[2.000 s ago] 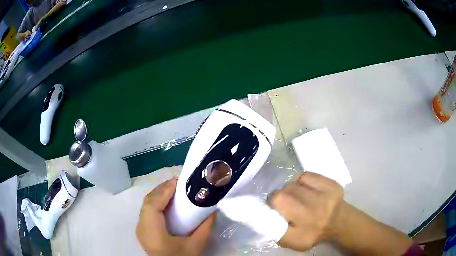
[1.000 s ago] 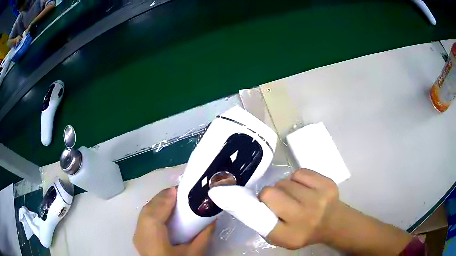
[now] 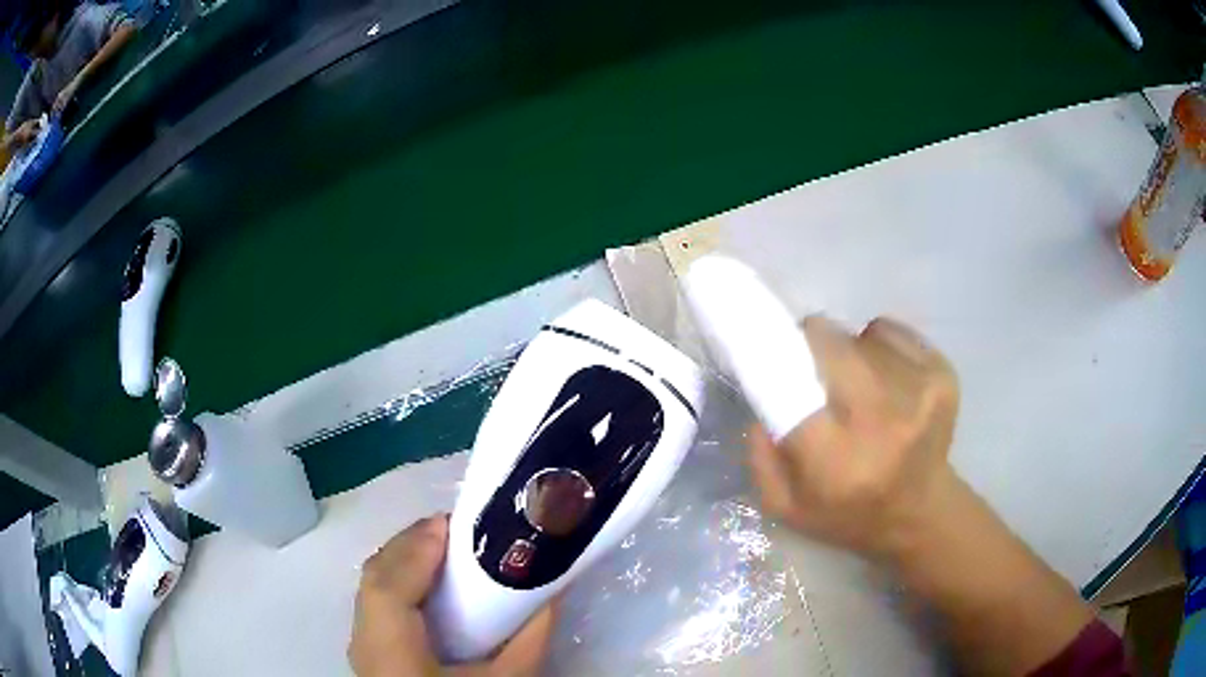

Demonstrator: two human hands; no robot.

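Observation:
A white handset [image 3: 456, 602] with a glossy black oval panel faces up near the middle, its wide head pointing up and slightly right. My left hand [image 3: 397, 602] grips its narrow handle from below; the lower part of the hand is cut off by the bottom edge. My right hand [image 3: 866, 437] is raised right of the handset, slightly blurred. A white cloth [image 3: 757, 347] is wrapped around its index finger like a long tip. The cloth is apart from the handset.
A solvent bottle [image 3: 251, 483] with its lid open stands at left, beside a second handset [image 3: 132, 595]. Crinkled clear film [image 3: 721, 582] lies below my right hand. Another handset [image 3: 146, 304] is on the green conveyor [image 3: 437, 212]. An orange drink bottle [image 3: 1166, 192] is far right. A person [image 3: 66, 66] is upper left.
My right hand and the cloth have lifted off the handset's panel and moved up and right, now covering where the flat white rectangle lay. My left hand still holds the handset.

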